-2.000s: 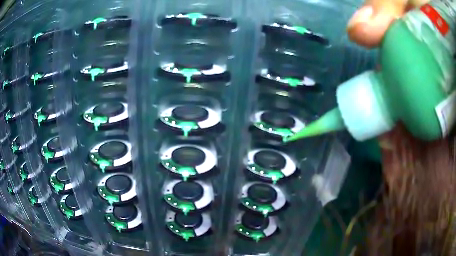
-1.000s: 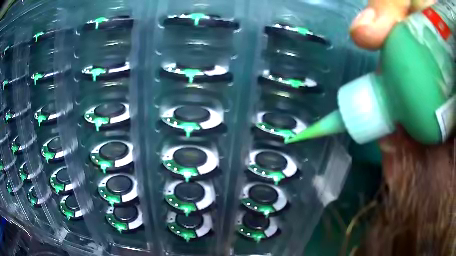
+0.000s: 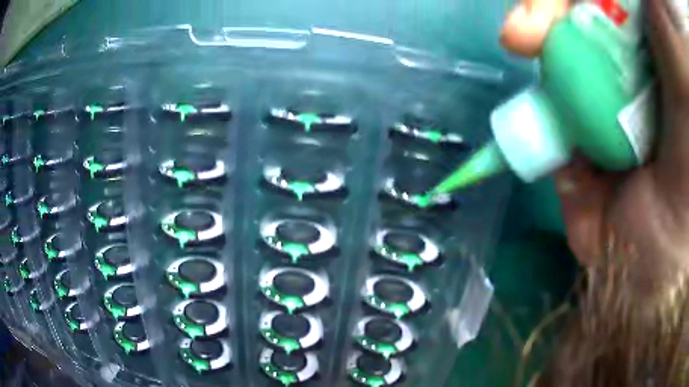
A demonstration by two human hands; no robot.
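My right hand [image 3: 604,204] is at the right edge, partly cut off, closed around the green glue bottle [image 3: 585,91]. The bottle is tilted, its pale-blue collar and thin green nozzle [image 3: 464,175] pointing down-left. The nozzle tip is at the green tab of a micro speaker in the rightmost column, second row from the back; contact cannot be told. The clear blister tray [image 3: 245,249] holds columns of micro speakers [image 3: 298,236] with black centres, silver-white rings and green tabs. My left hand is not in view.
A dark-green surface [image 3: 340,17] shows behind the tray. A pale edge [image 3: 26,23] is at the top left corner. A whitish translucent piece [image 3: 472,310] is at the tray's right side. Brown blurred strands [image 3: 627,332] cover the lower right.
The tray appears lower in the view, and its back edge now shows. My right hand and the bottle appear higher and slightly left. The nozzle tip is at a part one row farther back.
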